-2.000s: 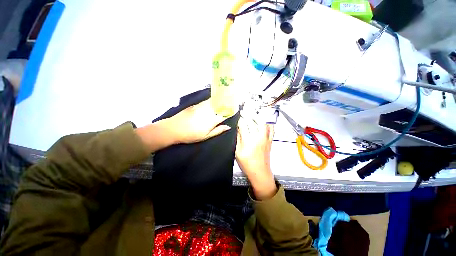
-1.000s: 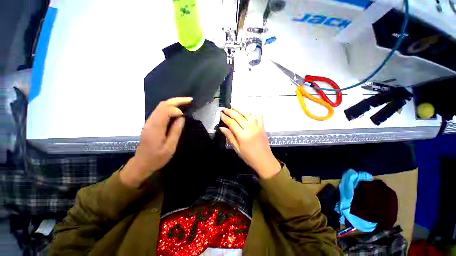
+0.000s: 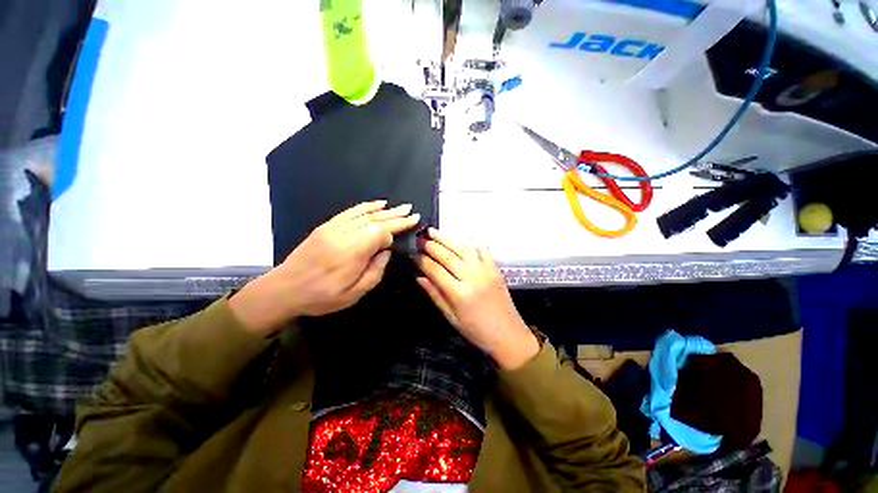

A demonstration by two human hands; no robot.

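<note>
The black fabric panel (image 3: 356, 164) lies flat on the white machine table, its upper right edge beside the presser foot and needle (image 3: 438, 96), and hangs over the front edge towards the lap. My left hand (image 3: 351, 255) lies on the panel and pinches its right edge near the table's front. My right hand (image 3: 467, 284) pinches the same edge from the right. The fingertips nearly meet at a small dark fold. The black strip cannot be told apart from the panel here.
Scissors with red and yellow-orange handles (image 3: 602, 193) lie right of the needle. Beyond are black toothed pieces (image 3: 722, 207) and a yellow ball (image 3: 815, 219). A yellow-green tag (image 3: 348, 53) hangs over the panel's top. A maroon bundle (image 3: 717, 400) with light-blue cloth (image 3: 664, 380) lies lower right.
Both hands have left the needle area and come down to the table's front edge. The panel, folded back a second ago, now lies flat, and the hands have closed together on its right edge.
</note>
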